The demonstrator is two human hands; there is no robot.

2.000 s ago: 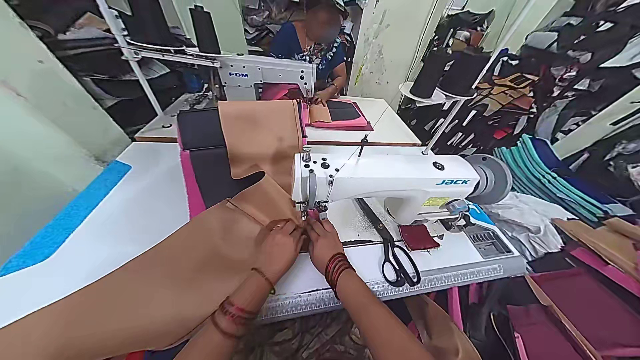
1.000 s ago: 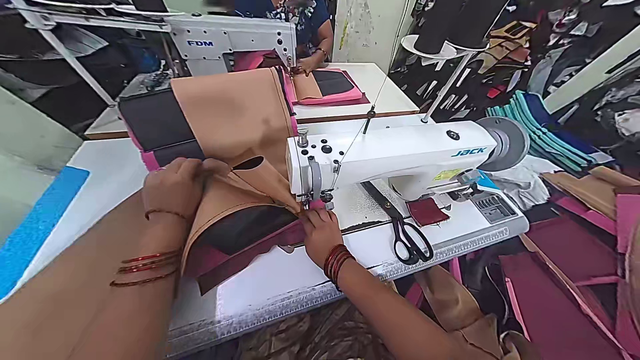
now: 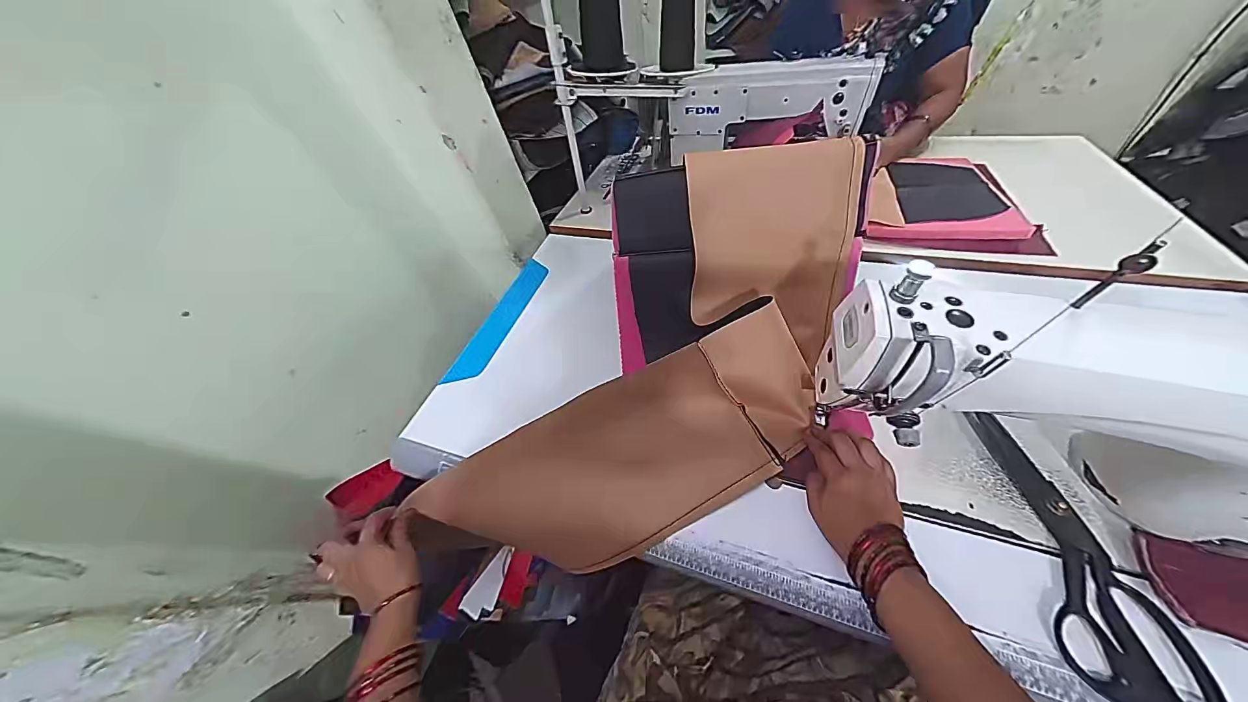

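Note:
A long tan material panel (image 3: 604, 448), joined to tan, black and pink pieces, lies across the white sewing table (image 3: 526, 390). Its far left end hangs past the table edge, where my left hand (image 3: 375, 561) grips it. My right hand (image 3: 853, 478) presses the seam edge down with its fingertips, just in front of the presser foot (image 3: 821, 415) of the white sewing machine (image 3: 1053, 351). Behind the foot, the tan upper piece (image 3: 770, 224) lies over black material (image 3: 655, 214) with a pink edge. Black-handled scissors (image 3: 1082, 556) lie right of my right hand, near a maroon scrap (image 3: 1194, 580).
A pale wall (image 3: 244, 244) stands close on the left. Blue material (image 3: 497, 322) lines the table's left edge. Across from me, a person's arm (image 3: 941, 93) is beside a second sewing machine (image 3: 780, 97). Scraps (image 3: 507, 585) lie below the table's near edge.
My left hand has moved from the fold beside the machine out to the panel's far left end. The tan panel is now spread out over the dark part seen before. The view has swung left.

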